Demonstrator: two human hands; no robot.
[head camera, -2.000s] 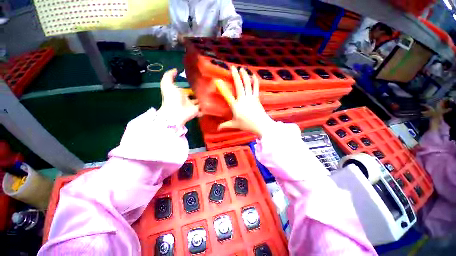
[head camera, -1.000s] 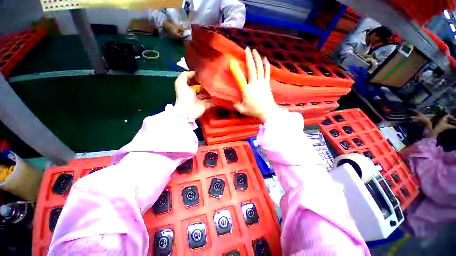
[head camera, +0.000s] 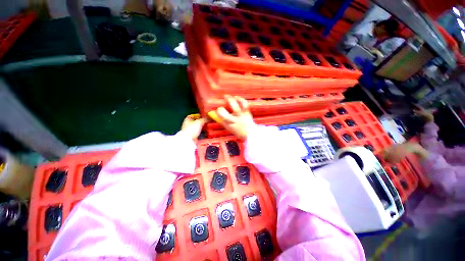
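A red-orange tray (head camera: 179, 204) with dark rounded modules in its pockets lies closest to me; its right part looks bowed upward. My left hand (head camera: 192, 127) and my right hand (head camera: 234, 118) are close together at its far edge. Their fingers, some with yellow tips, are closed on that edge; the exact grip is partly hidden. Just beyond my hands stands a tall stack of filled red-orange trays (head camera: 285, 84), its layers slightly uneven. My pink sleeves cover parts of the near tray.
A white machine with a roll (head camera: 352, 196) stands right, beside a calculator (head camera: 317, 145) and another filled tray (head camera: 352, 125). Another person's hand (head camera: 405, 152) reaches over that tray. A tan cup (head camera: 15, 176) is at left. A grey post (head camera: 33, 120) rises from the bench.
My hands have left the upper stack's front-left corner and come down to the near tray's far edge. The stack's lifted corner has dropped, and the near tray now bows. The person's hand at right has reached in.
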